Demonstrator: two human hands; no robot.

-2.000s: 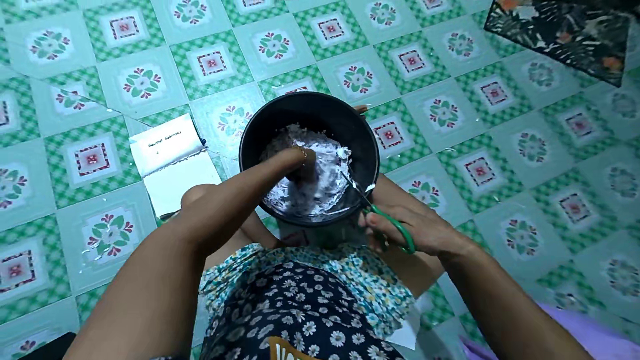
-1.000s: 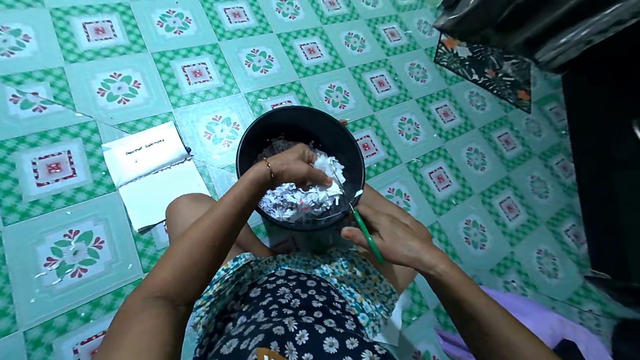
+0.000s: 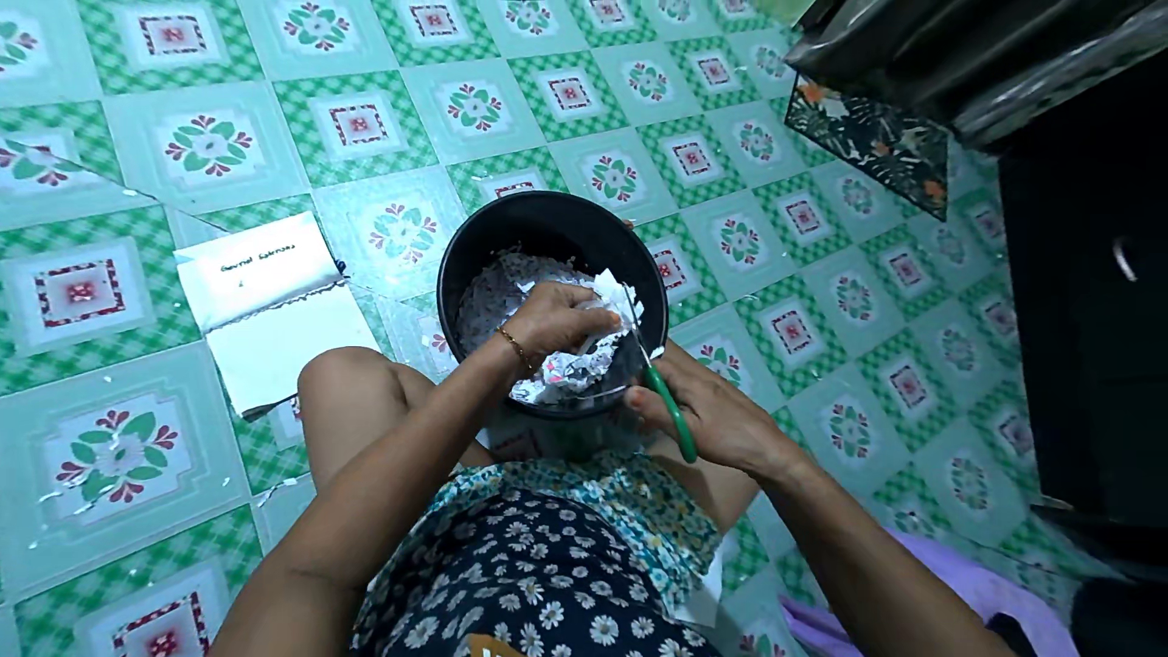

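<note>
A black round bucket [image 3: 553,203] stands between my legs, with small cut paper scraps [image 3: 493,283] inside. My left hand [image 3: 558,321], with a bracelet at the wrist, is over the bucket and pinches a bunch of white paper strips [image 3: 613,306]. My right hand [image 3: 707,406] holds green-handled scissors [image 3: 671,411] at the bucket's right rim. The scissor blades point up beside the paper in my left hand; whether they touch it I cannot tell. Crumpled shiny paper [image 3: 561,372] lies below my left hand.
An open notebook [image 3: 283,342] with handwriting lies on the patterned floor left of the bucket. Paper bits are scattered on the floor. A dark floral-patterned piece [image 3: 871,146] and dark furniture [image 3: 1086,347] are at the right. Purple cloth [image 3: 967,584] lies lower right.
My left hand, earlier down among the scraps in the bucket, has come up with white paper in its fingers. The scissors stay in my right hand. The view has shifted to the right.
</note>
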